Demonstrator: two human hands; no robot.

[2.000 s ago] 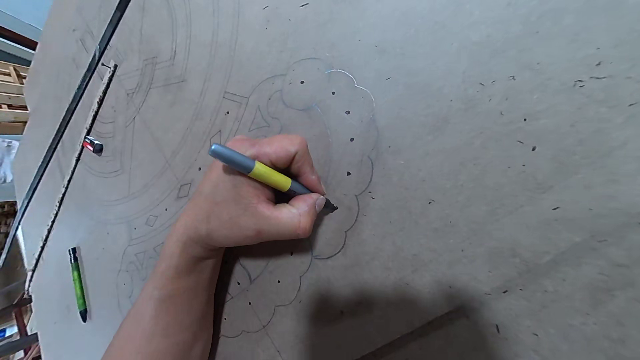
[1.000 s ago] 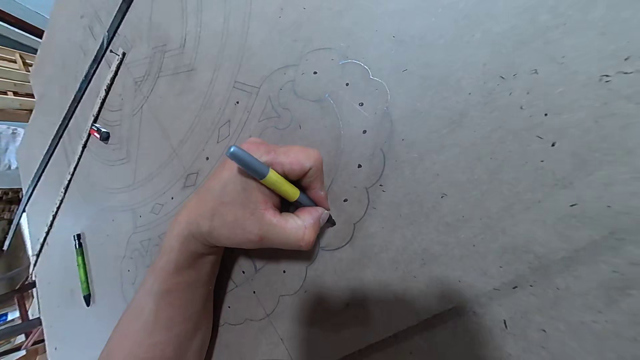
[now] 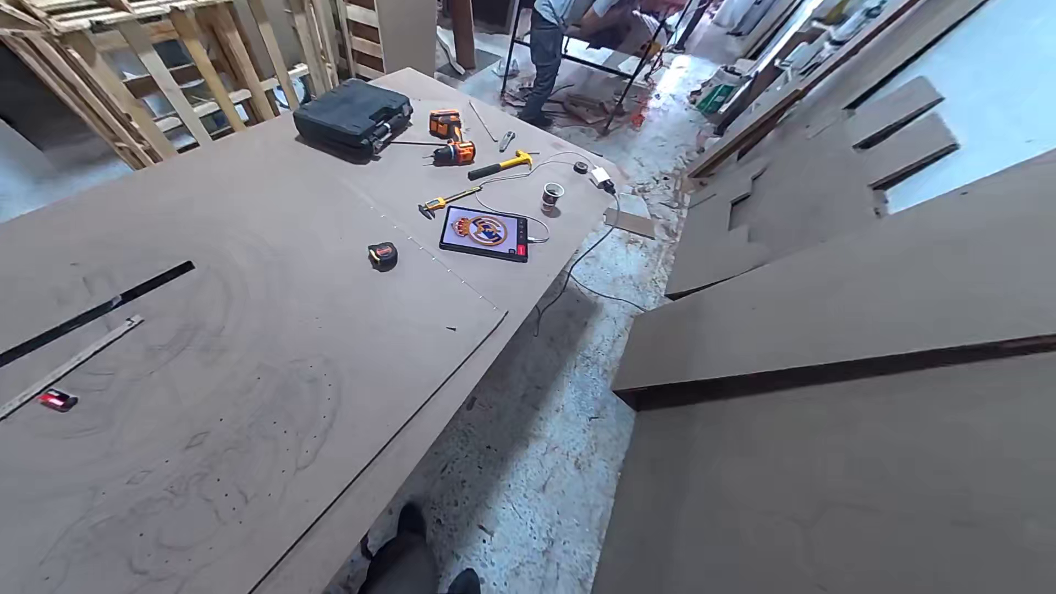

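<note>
Neither of my hands is in view. A large board [image 3: 272,206] carries a pencil drawing [image 3: 247,429] of curved bands and scalloped outlines, dotted with small dark marks, at the lower left. A black straightedge [image 3: 91,313] and a thin pale strip [image 3: 70,367] lie at the left, with a small red and black object [image 3: 58,400] beside the strip. A tape measure [image 3: 383,256] sits mid-board. Farther back are a tablet [image 3: 484,234] showing a round crest, a yellow caliper [image 3: 448,200], a hammer [image 3: 501,166], a cordless drill [image 3: 452,140] and a small cup [image 3: 552,195].
A black tool case [image 3: 352,118] rests at the board's far edge, near wooden crates [image 3: 190,74]. A cable [image 3: 590,247] hangs from the board to the floor [image 3: 528,462]. Large panels [image 3: 825,462] stand at the right. Another person [image 3: 549,49] stands at the back.
The view has swung up and away, over the far end of the board and the floor. The hand with the grey and yellow pen, drawing earlier, is out of view, as is the green pen.
</note>
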